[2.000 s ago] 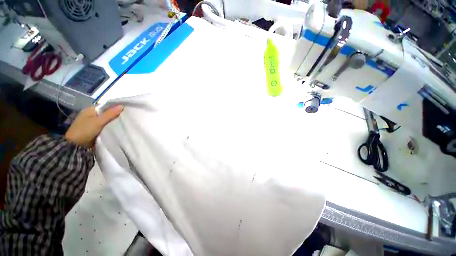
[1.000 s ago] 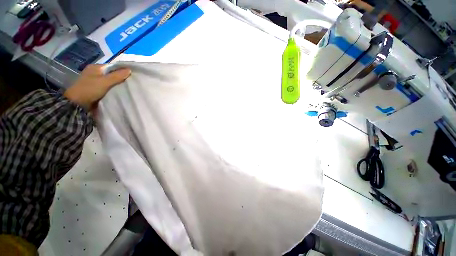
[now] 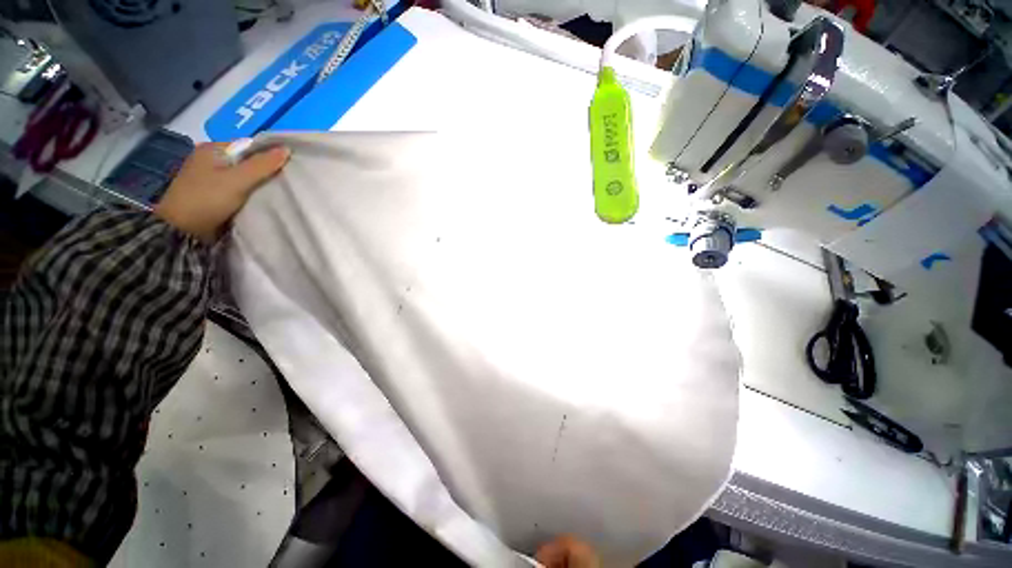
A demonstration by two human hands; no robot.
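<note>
A large pale cloth panel (image 3: pixel 466 411) lies over the machine table and hangs past its front edge. My left hand (image 3: pixel 225 189), in a checked sleeve, pinches its upper left corner. My right hand (image 3: pixel 568 551) is small and cut off by the bottom edge; its fingertips touch the cloth's lower edge, and whether they grip it cannot be told. The cloth's curved right edge runs up to the needle area of the white sewing machine (image 3: pixel 766 122). A grey knob (image 3: pixel 711 241) with blue parts beside it sits there. Glare hides the cloth near the needle.
A lime-green work light (image 3: pixel 613 150) stands left of the machine head. Black shears (image 3: pixel 843 350) and snips (image 3: pixel 882 426) lie at the right. Red-handled scissors (image 3: pixel 58 133) and a grey box (image 3: pixel 161 56) are upper left. A dotted panel (image 3: pixel 216 444) hangs lower left.
My right hand has come into view at the bottom, at the cloth's lower edge. My left hand still holds the corner, higher in the picture than two seconds ago. The view has shifted.
</note>
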